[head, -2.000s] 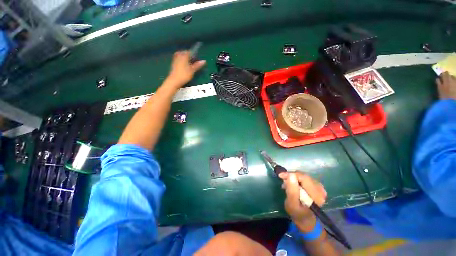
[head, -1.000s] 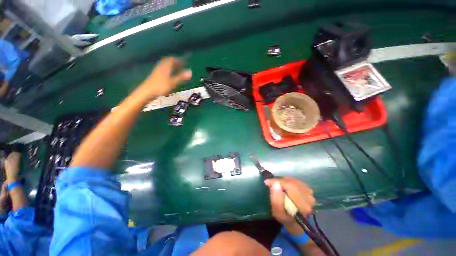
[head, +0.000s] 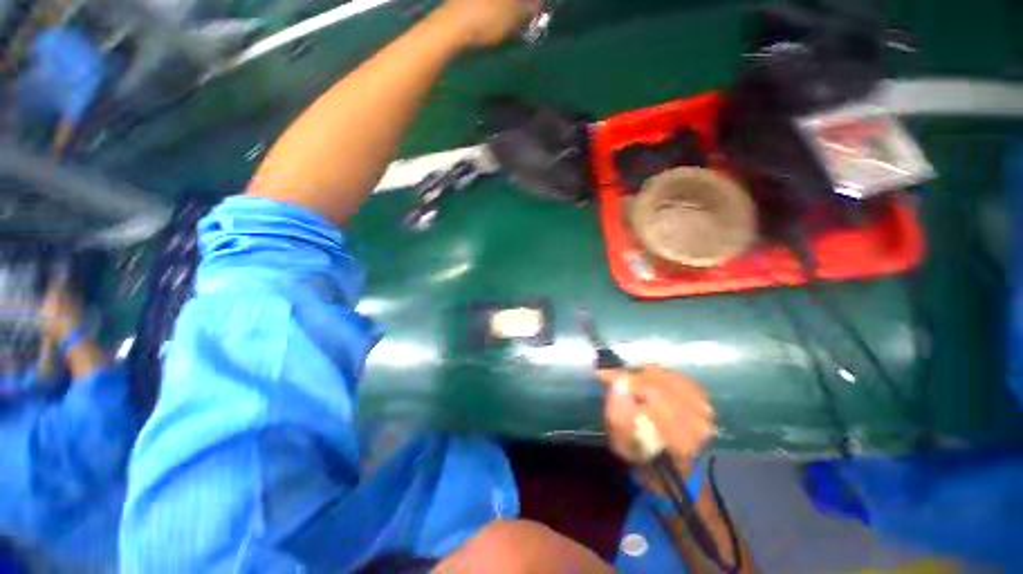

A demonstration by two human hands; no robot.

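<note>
My left hand (head: 491, 17) is stretched far forward at the top edge, blurred and partly cut off. A small silvery thing (head: 538, 25) is at its fingertips; whether the hand grips it cannot be told. My right hand (head: 662, 413) holds the pale grip of the soldering iron (head: 647, 435), its metal tip pointing up and left, just right of the fixture. The black soldering fixture (head: 482, 324) lies flat on the green mat with a pale centre and no housing on it. Several small dark and silver units (head: 424, 213) lie together beyond the fixture, left of the fan.
A red tray (head: 628, 274) at the right holds a round tan pot (head: 696, 219) and black equipment with a label card (head: 869, 155). A black fan (head: 544, 151) stands left of it. Cords (head: 828, 336) cross the mat. Other people's blue sleeves (head: 67, 420) show at left and right.
My left hand has moved farther forward and right, to the top edge. Several units now lie grouped left of the fan, where one lay at first. My right hand still holds the iron beside the fixture.
</note>
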